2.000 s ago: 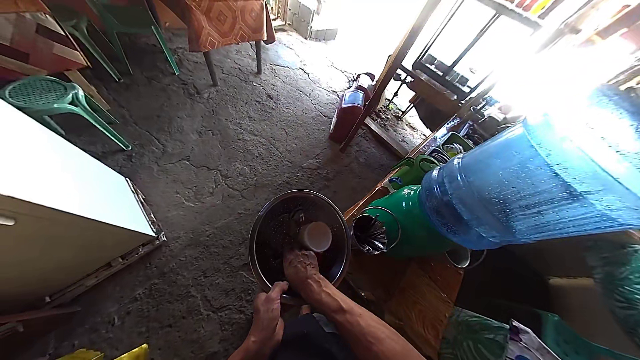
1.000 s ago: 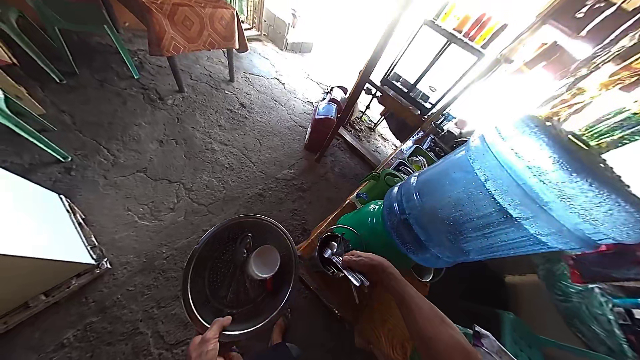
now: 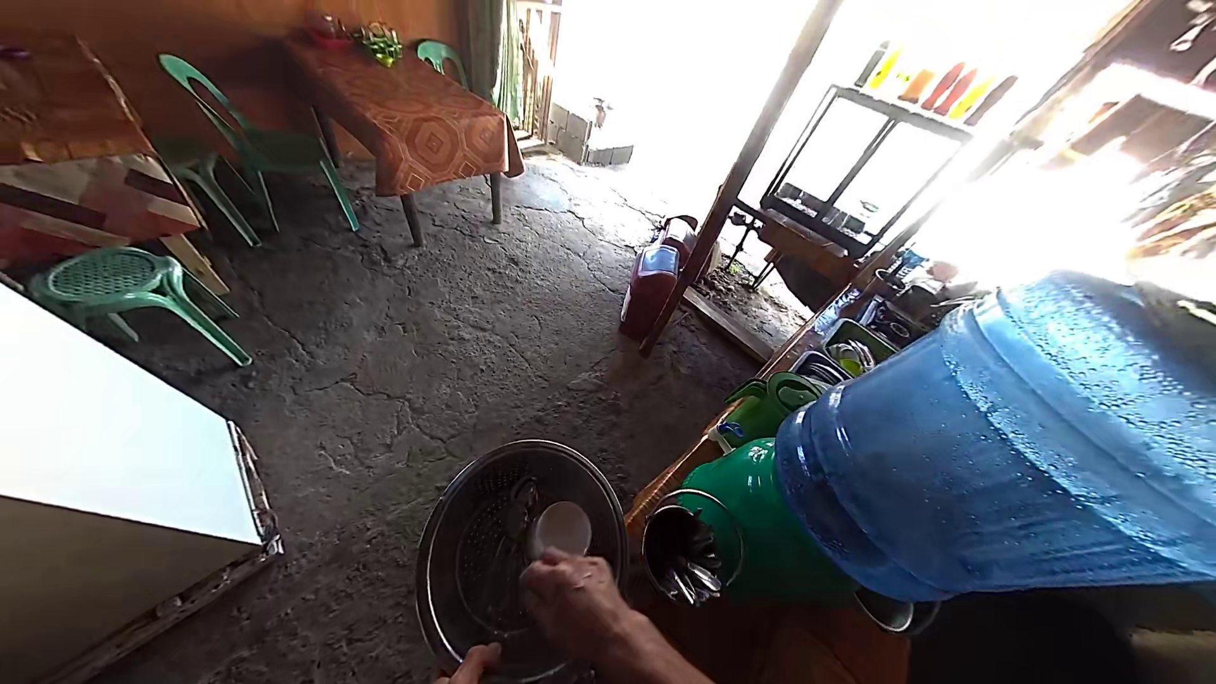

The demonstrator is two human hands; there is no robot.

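Observation:
A perforated metal basin (image 3: pixel 451 532) with a white cup (image 3: pixel 563 528) and some cutlery inside fills the lower middle of the head view. My left hand (image 3: pixel 472 665) grips its near rim, mostly cut off by the frame's bottom edge. Inside the basin, just below the cup, is my right hand (image 3: pixel 573 598) with its fingers curled; what they hold, if anything, is hidden. Right of the basin, a round metal container (image 3: pixel 662 537) holds several spoons (image 3: pixel 693 579) and other cutlery, beside a green dispenser base (image 3: pixel 750 494).
A large blue water bottle (image 3: pixel 950 446) lies over the green base at right. Behind are green containers (image 3: pixel 760 413) with dishes. A white-topped box (image 3: pixel 114 418) stands at left, near a green plastic stool (image 3: pixel 114 275). Farther off are a cloth-covered table (image 3: pixel 427 133) and a wooden post (image 3: pixel 731 190).
My right hand has moved from the cutlery container, where it was with spoons a second ago, left into the basin. My left hand stays at the basin's rim.

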